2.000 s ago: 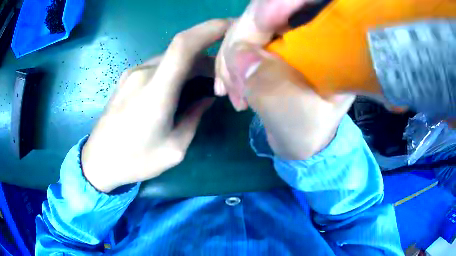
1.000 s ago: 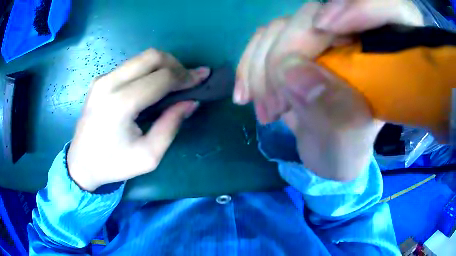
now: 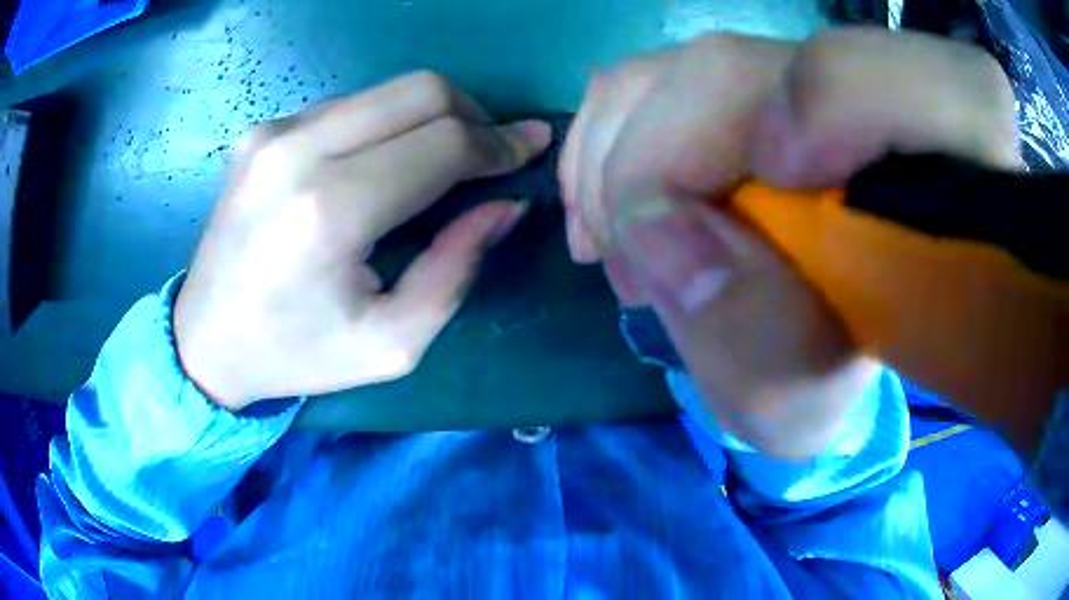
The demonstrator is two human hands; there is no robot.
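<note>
My left hand (image 3: pixel 340 223) grips a dark housing (image 3: pixel 542 164) over the mat, its thumb and index finger on either side of it. Most of the housing is hidden by the hand. My right hand (image 3: pixel 715 211) holds the orange and black power screwdriver (image 3: pixel 914 281). The fingers of my right hand are at the right end of the housing; whether they touch it cannot be told. The screwdriver's nose and bit are hidden. The right hand is slightly blurred.
Another dark housing (image 3: pixel 16 211) stands at the left edge, cut off. Part of the blue screw bin (image 3: pixel 59 29) is at the upper left. Dark specks lie on the green mat (image 3: pixel 399 404). A clear plastic bag (image 3: pixel 1020 70) is at the upper right.
Since one second ago, my left hand and the housing have moved a little right and up in view. The screwdriver's rear has swung lower. The bin now shows less.
</note>
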